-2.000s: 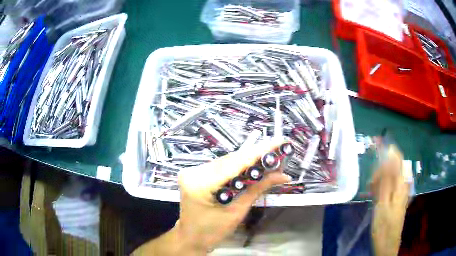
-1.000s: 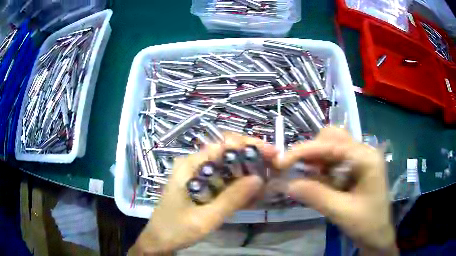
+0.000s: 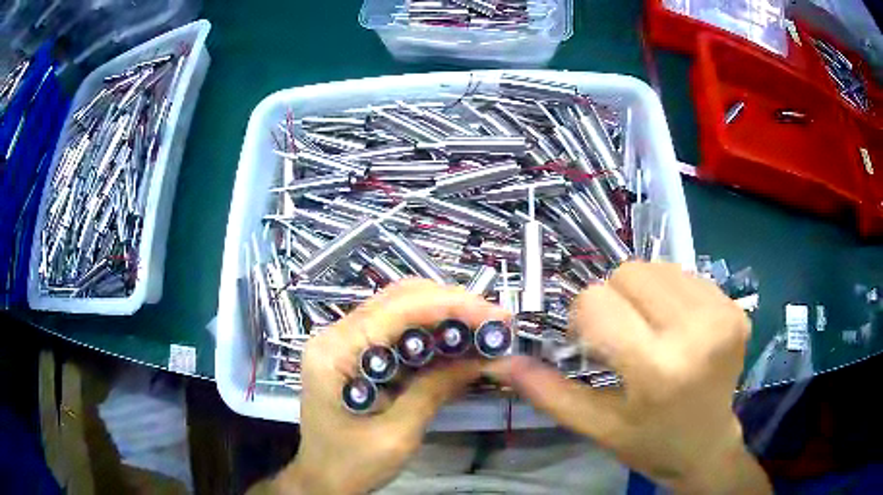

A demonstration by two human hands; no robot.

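Observation:
My left hand (image 3: 373,425) holds several silver cylinder units in a curved row over the near edge of the main bin (image 3: 237,242). Their round black end caps with pale centres (image 3: 414,345) face me. My right hand (image 3: 668,372) is curled beside it on the right, its thumb reaching to the rightmost unit (image 3: 494,338). Whether its curled fingers hold anything is hidden. The white translucent main bin is heaped with silver units (image 3: 479,145) with thin rods and red lead wires.
A side bin (image 3: 184,145) of units and blue trays (image 3: 19,155) lie left. A small clear box (image 3: 465,48) is beyond the main bin. A red parts box (image 3: 775,169) with few metal pieces is right. Small labels (image 3: 797,327) and crumpled clear plastic lie at the right edge.
My right hand came in from the right side to the held units, then its fingers curled and turned. My left hand moved left and slightly down, keeping its row of units.

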